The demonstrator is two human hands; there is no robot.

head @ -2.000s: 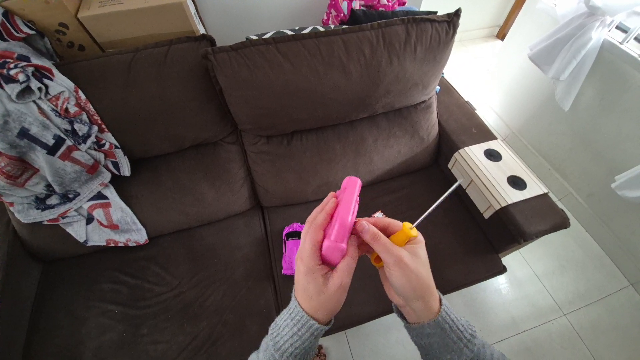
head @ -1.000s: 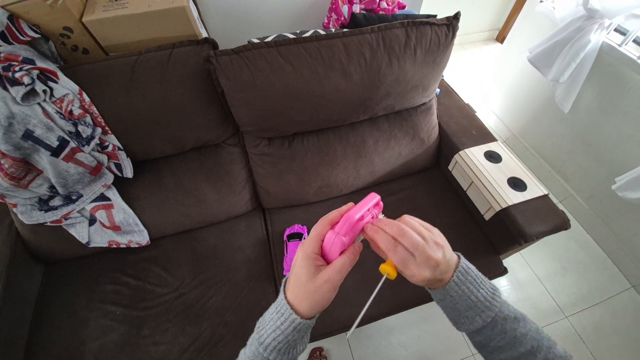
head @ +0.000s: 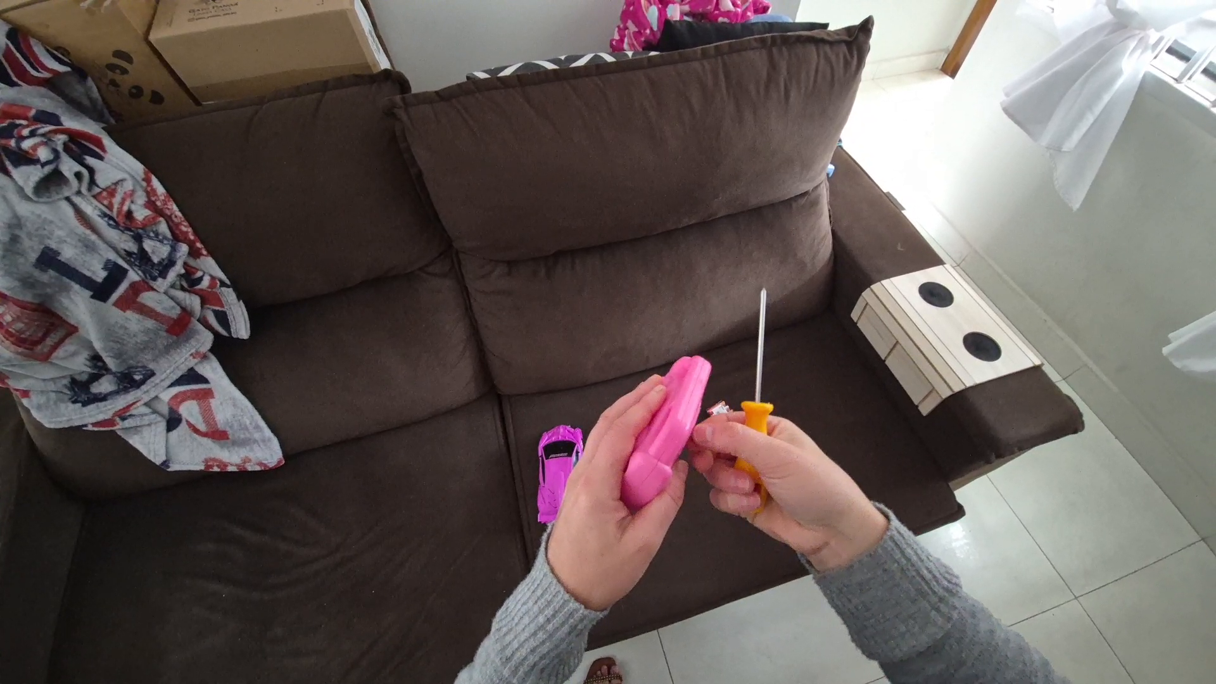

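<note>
A pink plastic case-like object (head: 668, 432) is gripped in my left hand (head: 608, 508), tilted, with its smooth side facing up and left. My right hand (head: 784, 484) holds a screwdriver (head: 756, 413) by its yellow handle, its metal shaft pointing up and away. The thumb and forefinger of that hand are close to the right side of the pink object; whether they pinch something small there is hidden. Just left of my left hand, a purple toy car (head: 558, 470) lies on the sofa seat. A small red and white item (head: 719, 408) shows behind my right fingertips.
The brown sofa (head: 285, 541) has a patterned blanket (head: 114, 275) over its left part. A slatted wooden armrest tray (head: 950, 332) with two black discs covers the right arm. Cardboard boxes (head: 271, 47) stand behind the sofa. Light floor tiles (head: 1130, 589) lie at the lower right.
The screwdriver pointed down one second ago and now points up in my right hand. My left hand has turned the pink object more upright.
</note>
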